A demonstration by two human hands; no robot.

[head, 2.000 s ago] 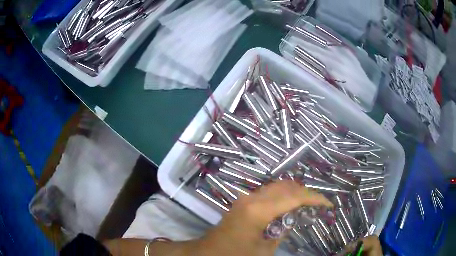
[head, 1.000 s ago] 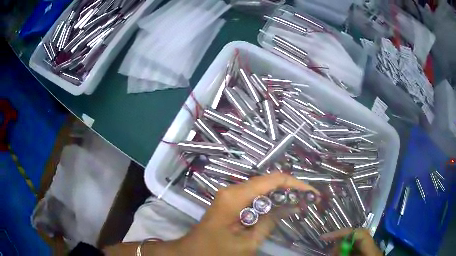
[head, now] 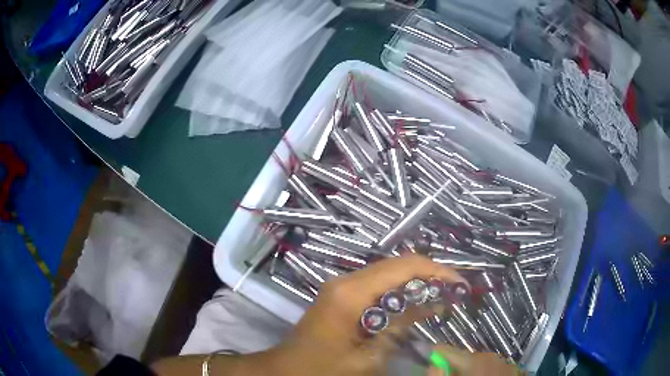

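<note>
A large white bin point(head: 250, 198) is full of shiny silver tubes with thin red wires. My left hand point(head: 330, 316) is over its near edge, closed around a row of several tubes, their round end faces point(head: 394, 300) showing. My right hand point(head: 477, 363) is at the bottom edge, partly cut off and blurred, around a green-handled tool point(head: 439, 361) close beside the held tubes. The tool's tip cannot be made out.
A second white bin of tubes point(head: 132, 128) is far left, with frosted sheets point(head: 253, 73) beside it. A clear box with tubes point(head: 507, 92) and white printed labels point(head: 595, 106) lie behind. A blue tray point(head: 610, 323) with slim pieces is at right.
My right hand with the green tool has moved left, towards the tube ends in my left hand. My left hand keeps its row of tubes, shifted slightly right.
</note>
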